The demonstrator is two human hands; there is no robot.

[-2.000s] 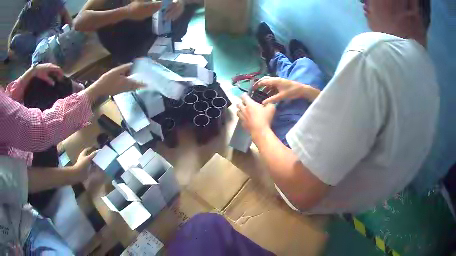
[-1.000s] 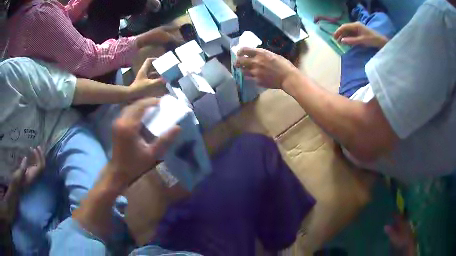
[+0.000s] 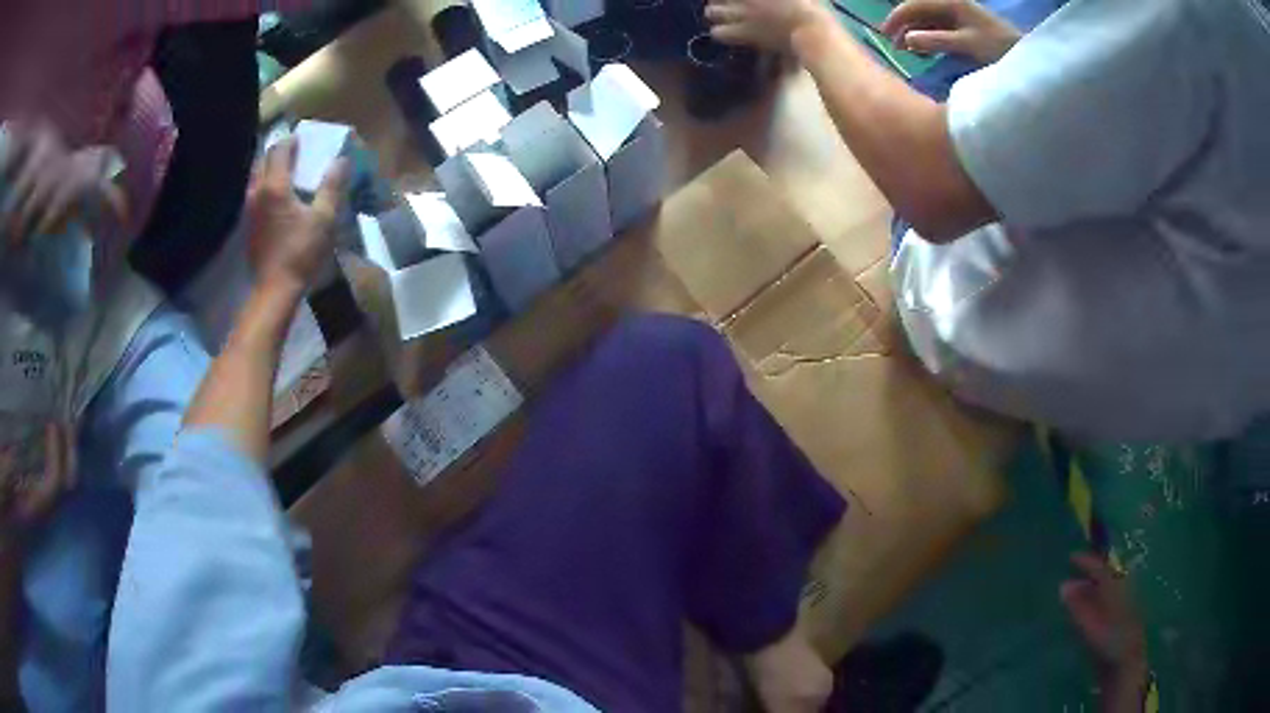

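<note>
My left hand (image 3: 293, 230), in a light blue sleeve, is raised at the upper left. It holds a small carton (image 3: 320, 151) with a bright white end, left of the carton group. Several small pale cartons (image 3: 518, 251) stand side by side at the upper middle, some with white flaps (image 3: 435, 295) open. Black cylindrical products (image 3: 453, 28) lie behind them, partly cut off by the top edge. A blurred hand at the lower right, apparently my right hand (image 3: 1107, 613), is raised with fingers apart and holds nothing visible.
A creased brown cardboard sheet (image 3: 780, 300) lies under the work. A white label (image 3: 453, 414) is beside my purple-clad knee (image 3: 613, 474). A person in a pale shirt (image 3: 1100, 209) sits close on the right. Other people's arms are at the left. Yellow-black tape (image 3: 1081, 502) marks the green floor.
My left hand came into view with a carton and has moved up and left. The right neighbour's hand has left the carton group for the top edge. The view has shifted.
</note>
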